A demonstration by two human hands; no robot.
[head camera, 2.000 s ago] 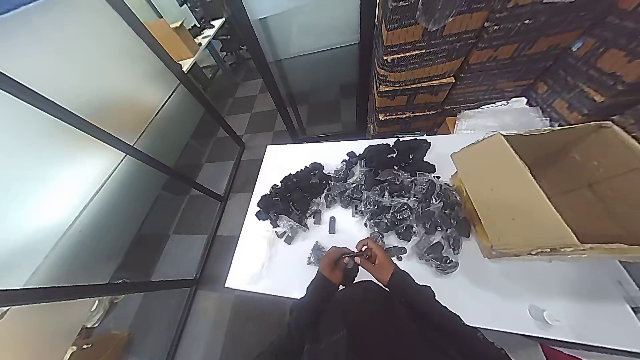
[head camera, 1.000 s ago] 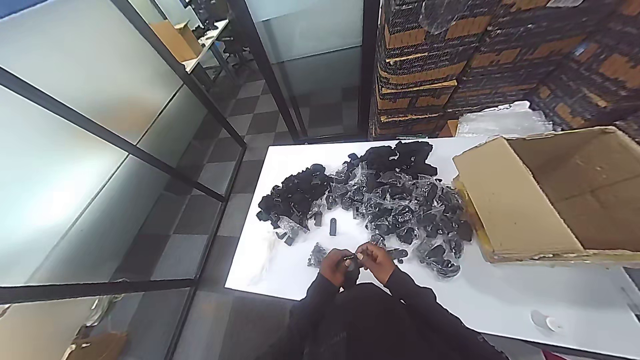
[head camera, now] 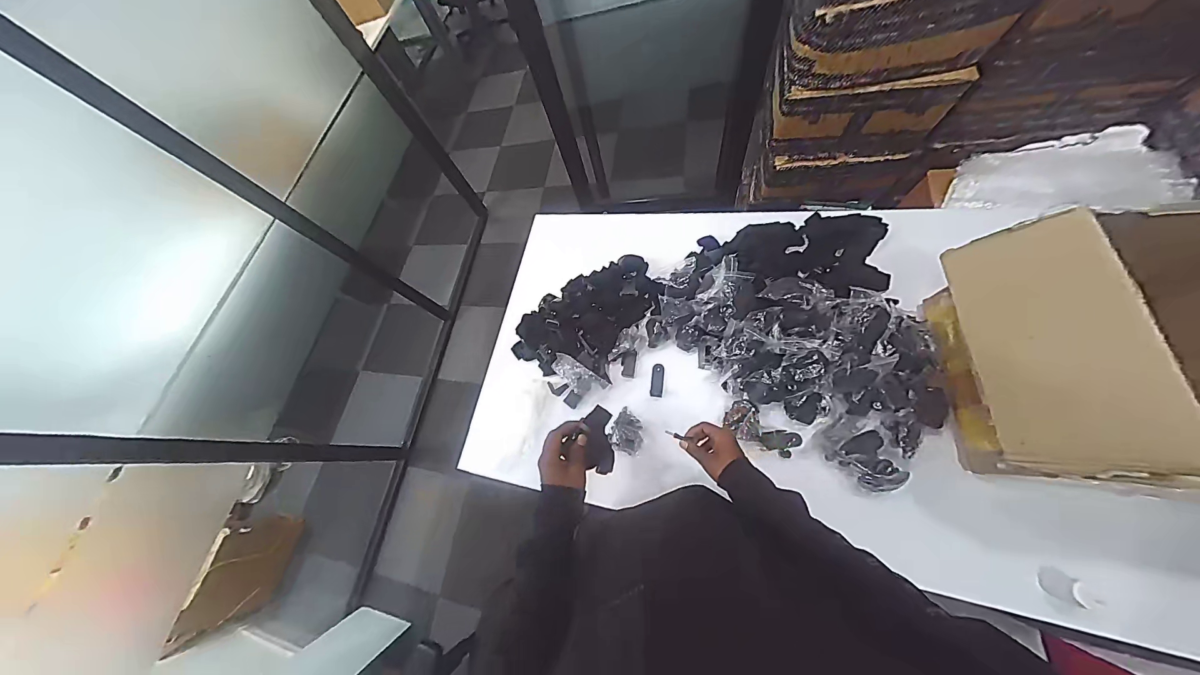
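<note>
My left hand (head camera: 564,455) holds a black part (head camera: 598,439) near the table's front edge. My right hand (head camera: 711,448) grips a small thin tool (head camera: 677,436), its tip pointing left; its kind is too small to tell. Between the hands lies a small clear plastic bag of small parts (head camera: 625,431). A black oblong piece (head camera: 657,381) lies by itself farther back. Beyond it spread a heap of loose black parts (head camera: 600,309) and a larger heap of black parts in clear plastic bags (head camera: 806,347). Right of my right hand are another small bag (head camera: 742,419) and a dark piece (head camera: 780,440).
On the white table (head camera: 937,553), an open cardboard box (head camera: 1059,347) stands at the right. A small round white object (head camera: 1066,589) lies near the front right. Stacked wrapped boxes (head camera: 862,103) rise behind the table, and a glass partition (head camera: 356,253) runs along the left.
My hands were together over the black part; now they are apart, the left with the part to the left, the right with the thin tool to the right. The view has shifted somewhat.
</note>
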